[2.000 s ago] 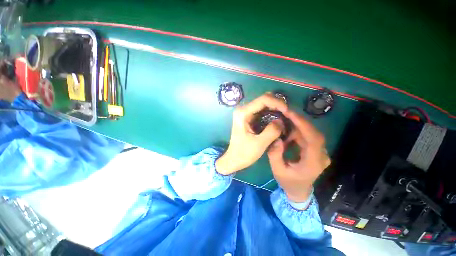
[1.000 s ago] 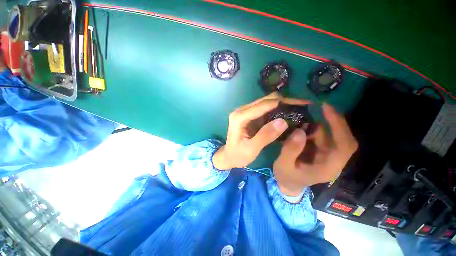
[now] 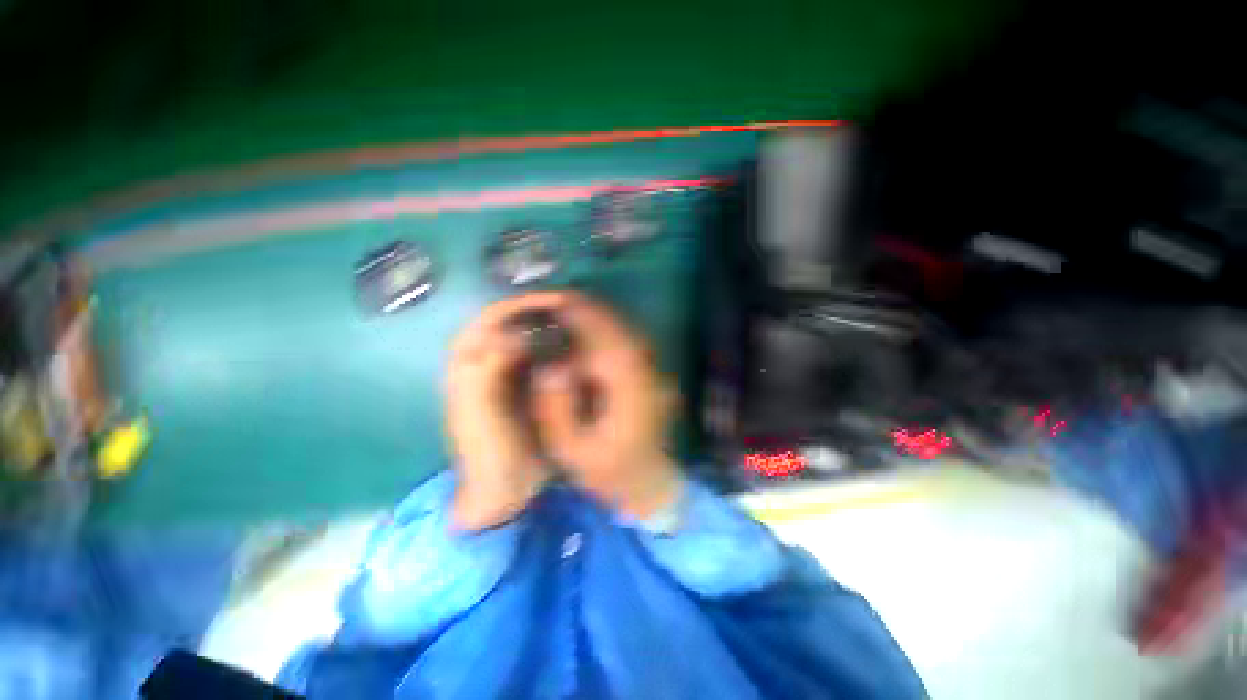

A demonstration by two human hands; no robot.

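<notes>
The frame is strongly blurred. My left hand [image 3: 486, 397] and my right hand [image 3: 615, 404] are close together above the teal mat, in front of my chest. Both hold one dark watch head [image 3: 544, 335] between their fingers, and the fingers hide most of it. Three more watch heads lie in a row on the mat beyond my hands: one at the left [image 3: 397, 276], one in the middle [image 3: 523, 256] and one at the right [image 3: 624, 216].
The black test fixture [image 3: 834, 369] with glowing red digits [image 3: 775, 464] stands at the right. Another person's blue sleeve [image 3: 1115, 472] is at the far right. Blurred tools with a yellow part [image 3: 122, 447] lie at the far left. A dark green strip [image 3: 451, 69] runs behind the mat.
The view has turned to the right, so the mat and watch heads appear further left and more of the fixture shows. My hands still hold the watch head and have come closer together.
</notes>
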